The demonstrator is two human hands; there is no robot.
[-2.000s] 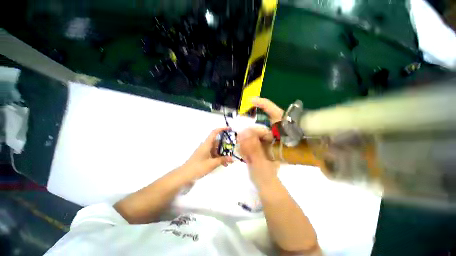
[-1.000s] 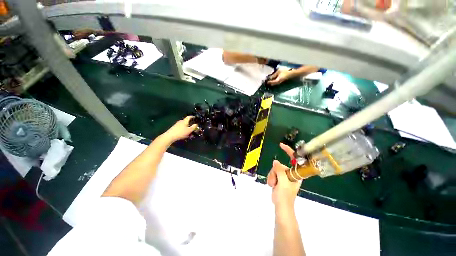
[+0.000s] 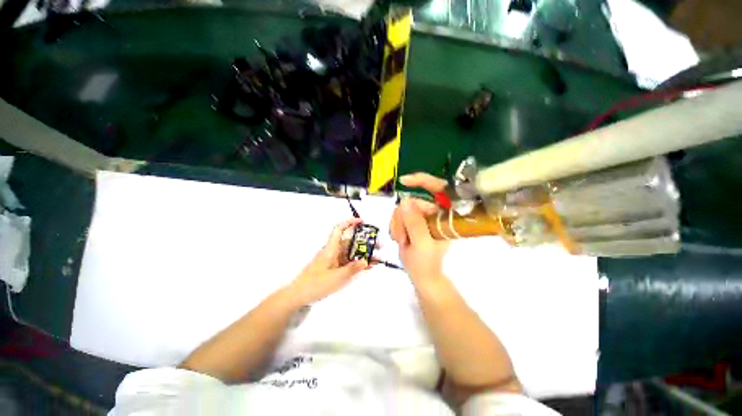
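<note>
My left hand (image 3: 329, 264) holds a small black open adapter housing (image 3: 363, 244), open face up, over the white paper. A circuit board with yellow and pale parts shows inside it. A short black cord sticks out at its lower right. My right hand (image 3: 419, 231) grips the glue dispensing gun (image 3: 472, 226), with its amber tube, red button and clear-wrapped rear part extending right. The gun's front end is beside the housing; its nozzle tip cannot be made out, and I cannot tell if it touches.
The white paper sheet (image 3: 187, 268) lies under my hands. A dark pile of units (image 3: 293, 106) is beyond it, left of the yellow-black striped divider (image 3: 390, 106). A single unit (image 3: 478, 104) lies on the green surface right of it. A pale frame post (image 3: 57, 138) stands at left.
My left hand has come back from the pile to above the paper and now holds a housing. My right hand with the gun has moved in beside it. The view has tilted down.
</note>
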